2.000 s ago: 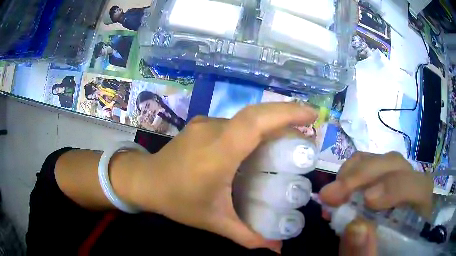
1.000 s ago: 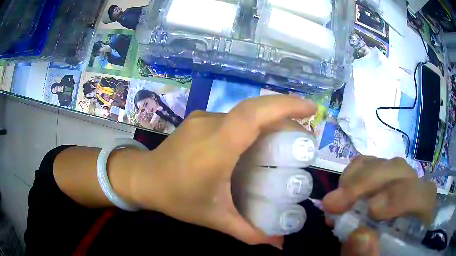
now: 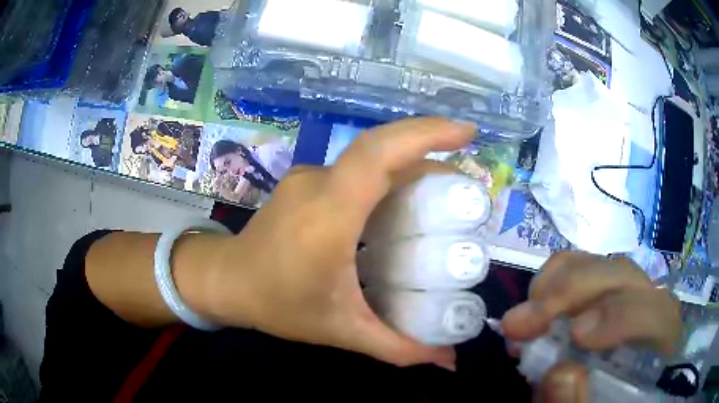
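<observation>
My left hand (image 3: 315, 244), with a pale bangle at the wrist, grips three frosted white housings (image 3: 430, 260) stacked one above another, their rounded, marked ends facing right. My right hand (image 3: 591, 315) holds a translucent dispenser (image 3: 611, 374) at the lower right, partly cut off by the frame's edge. Its thin pale tip (image 3: 493, 322) is at the marked end of the lowest housing; I cannot tell whether it touches. The fingers hide part of the dispenser.
A clear blister tray (image 3: 378, 75) with white housings lies at the top centre. Stacked trays (image 3: 102, 55) stand upper left. A crumpled white sheet (image 3: 587, 157), a black cable (image 3: 615, 168) and a black phone-like rectangle (image 3: 675, 177) lie at right. Photo pictures cover the table.
My left hand has raised the three housings. The dispenser tip, earlier by the middle housing, is now by the lowest one. My right hand has stayed nearly in place.
</observation>
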